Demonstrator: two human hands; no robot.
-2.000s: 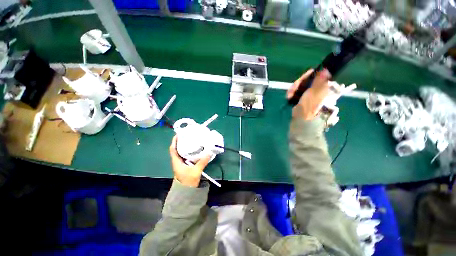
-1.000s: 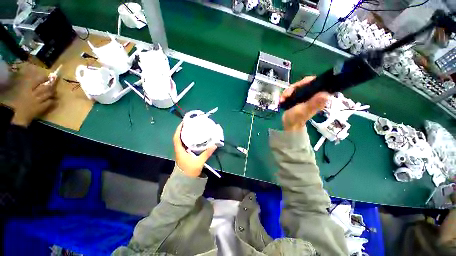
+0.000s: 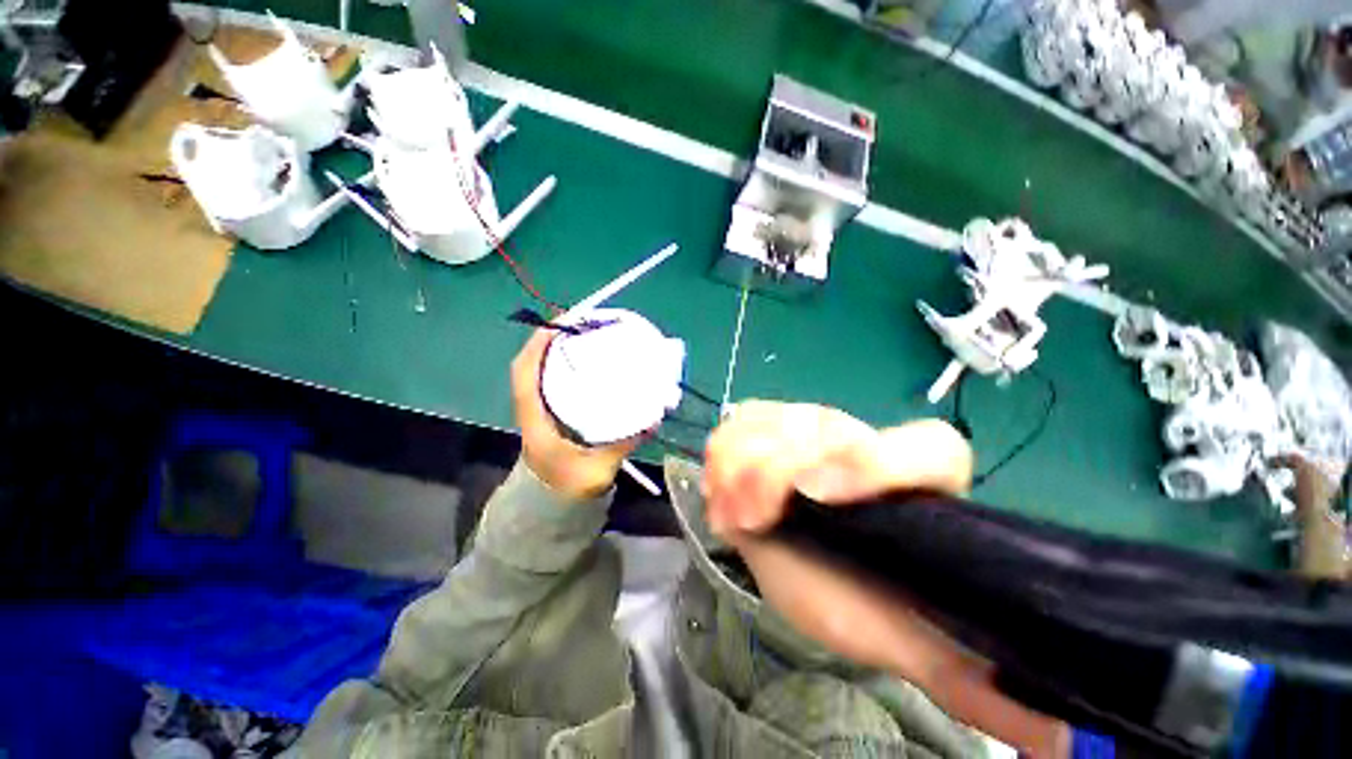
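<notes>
My left hand [image 3: 568, 423] holds a white camera housing [image 3: 614, 377] from below, at the bench's front edge. Its round white face is turned up; one antenna sticks out to the upper right, another shows below. A thin red wire runs from it toward the housings at the left. My right hand [image 3: 808, 467] grips the black electric screwdriver [image 3: 1023, 578] just right of the housing. The screwdriver's body extends to the lower right and is blurred. Its tip is hidden by my hand.
The screw feeder [image 3: 801, 178] stands behind on the green bench. Several white units [image 3: 430, 171] stand at the left beside brown cardboard [image 3: 89, 223]. A two-armed housing [image 3: 996, 329] and heaped white housings [image 3: 1208, 393] lie right. A person's hand [image 3: 1315, 519] shows far right. A blue bin is lower left.
My right hand has brought the screwdriver from near the feeder down and left, beside the held housing. The housing's face has turned slightly. The other person's hand at the left has gone from view.
</notes>
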